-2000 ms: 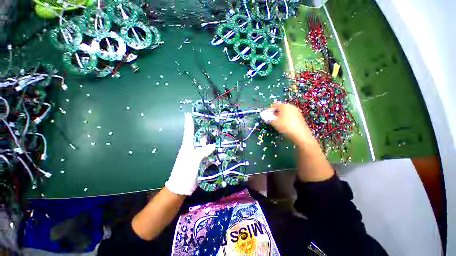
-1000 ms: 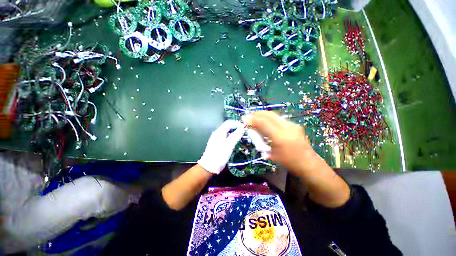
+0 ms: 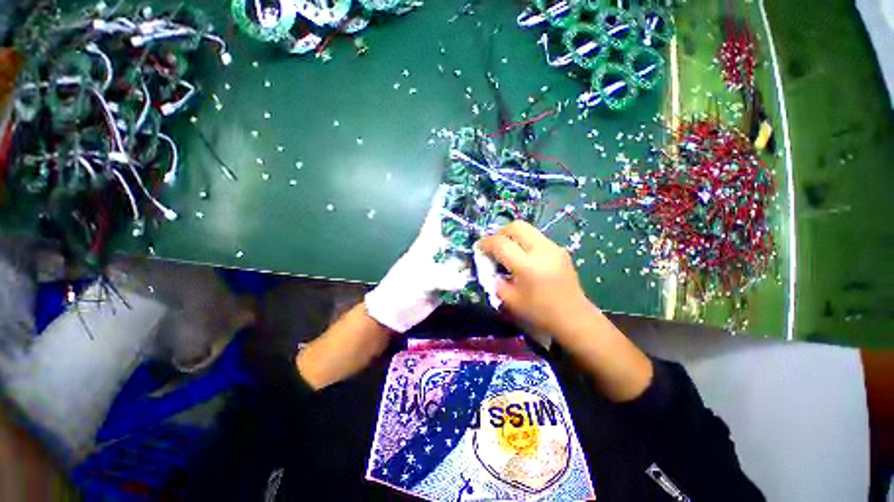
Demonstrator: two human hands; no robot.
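Note:
A panel of joined green ring circuit boards (image 3: 471,176) lies at the mat's front edge, with white cables across its rings and dark and red wires at its far edge. My left hand (image 3: 417,275), in a white glove, holds the panel's left side. My right hand (image 3: 529,270), bare with white on some fingers, is over the panel's near right part. Its fingertips are together at a white cable (image 3: 461,224); whether they pinch it is hidden.
A tangled pile of red lead wires (image 3: 701,206) lies at right, a smaller red bundle (image 3: 737,61) behind it. Stacked ring panels (image 3: 613,49) are at the back. Wired panels (image 3: 108,127) lie at far left. White specks dot the green mat (image 3: 323,147).
The view has shifted. My right hand first came from the right to the panel's middle, and is now lower on its right side. My left hand has moved from beside my right fingertips to the panel's left side.

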